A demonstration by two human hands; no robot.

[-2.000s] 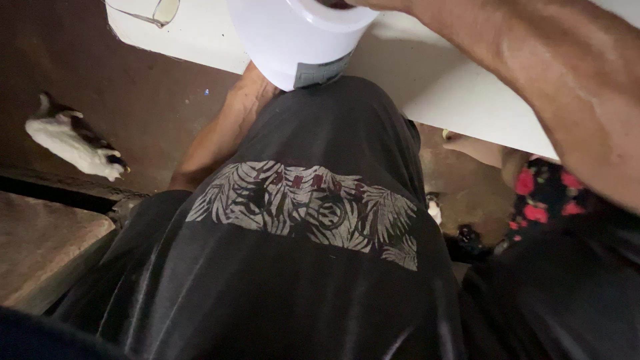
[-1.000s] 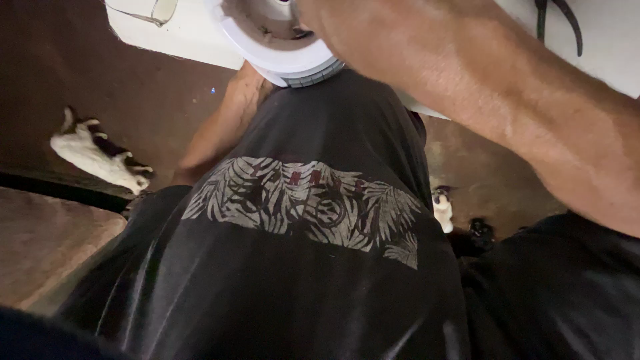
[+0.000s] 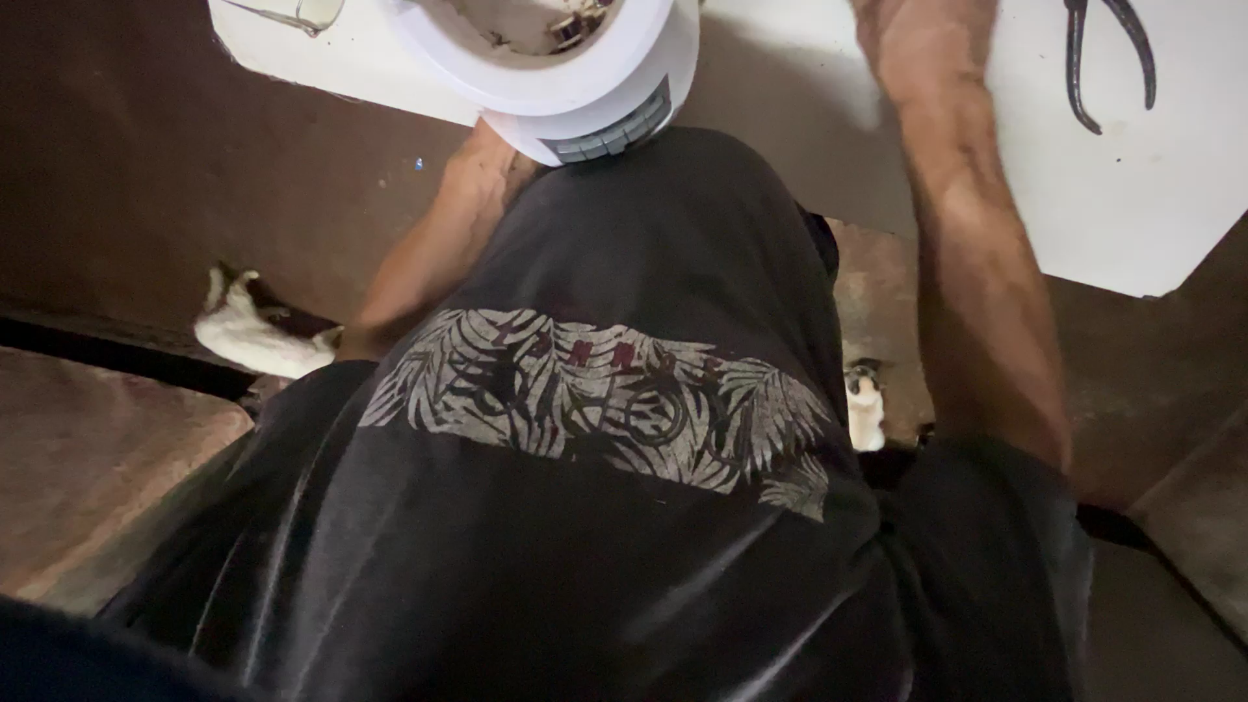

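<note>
A round white plastic appliance housing (image 3: pixel 585 93), with a row of grey buttons on its side and an open hollow holding dirty metal parts, is tilted at the edge of a white tabletop (image 3: pixel 1102 214). My left hand (image 3: pixel 502 151) is at its lower left side, its fingers hidden behind the housing. My right hand (image 3: pixel 926 24) rests over the tabletop to the right of the housing, cut off by the top edge of the view, so its fingers do not show. To its right lie the dark handles of pliers (image 3: pixel 1111 58).
A clear glass or plastic object (image 3: pixel 307 12) is on the table's top left corner. On the brown floor a white cat (image 3: pixel 258 336) lies at left, and another small pale animal (image 3: pixel 865 405) is right of my shirt.
My right hand and forearm have moved off the housing to the right. The housing's open hollow now shows more. The pliers' handles have come into fuller view.
</note>
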